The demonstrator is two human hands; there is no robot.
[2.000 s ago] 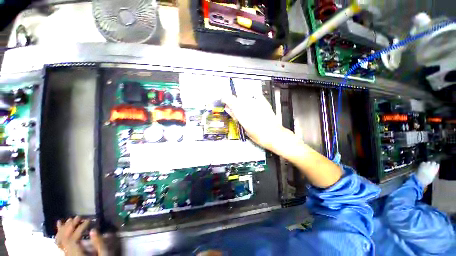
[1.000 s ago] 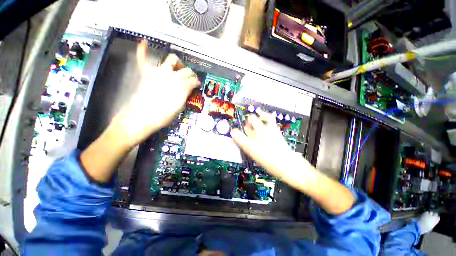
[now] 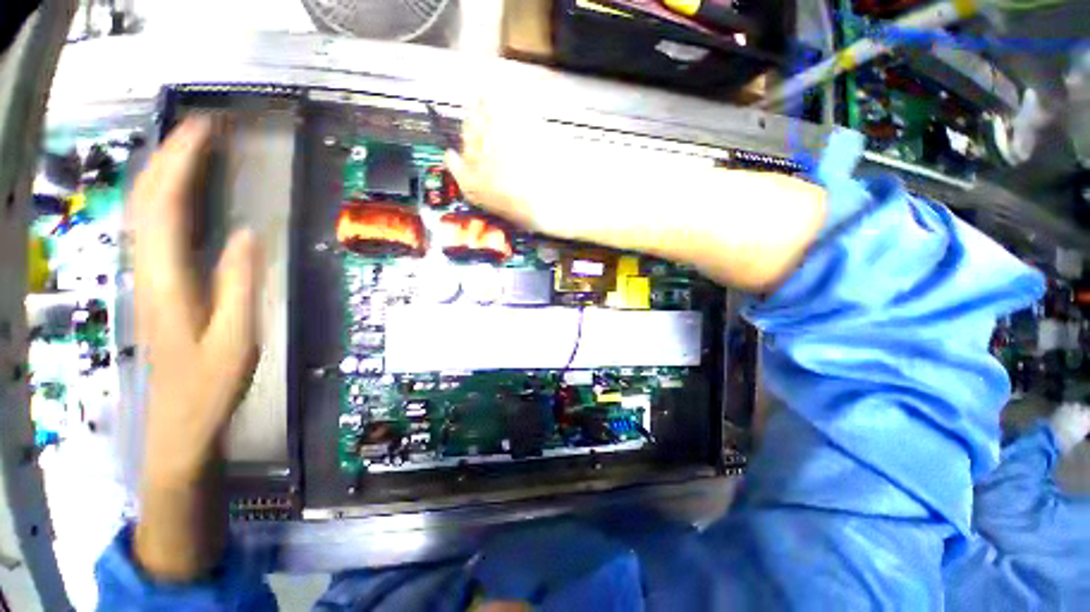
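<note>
A large green circuit board (image 3: 478, 412) lies in a dark carrier tray (image 3: 329, 478) in front of me. It bears copper-orange toroidal inductors (image 3: 380, 228), a long silver heatsink (image 3: 478, 340) with a thin black cable over it, and a yellow block (image 3: 634, 285). My left hand (image 3: 197, 311), blurred, is over the bare strip left of the tray, fingers and thumb apart, with nothing seen in it. My right hand (image 3: 496, 150) reaches over the board's upper edge, just above the inductors. It is overexposed, and I cannot tell whether it holds something.
Another board (image 3: 78, 311) is at the far left. The metal rail (image 3: 406, 534) runs along the front. Behind stand a fan (image 3: 377, 14), a black bin (image 3: 651, 48) and another green board (image 3: 891, 102). A person's blue sleeve (image 3: 1040, 496) is at the lower right.
My left hand has moved left, off the board's upper left corner, with fingers spread. My right hand has moved up and left from mid-board to the upper edge. The view has turned and shifted.
</note>
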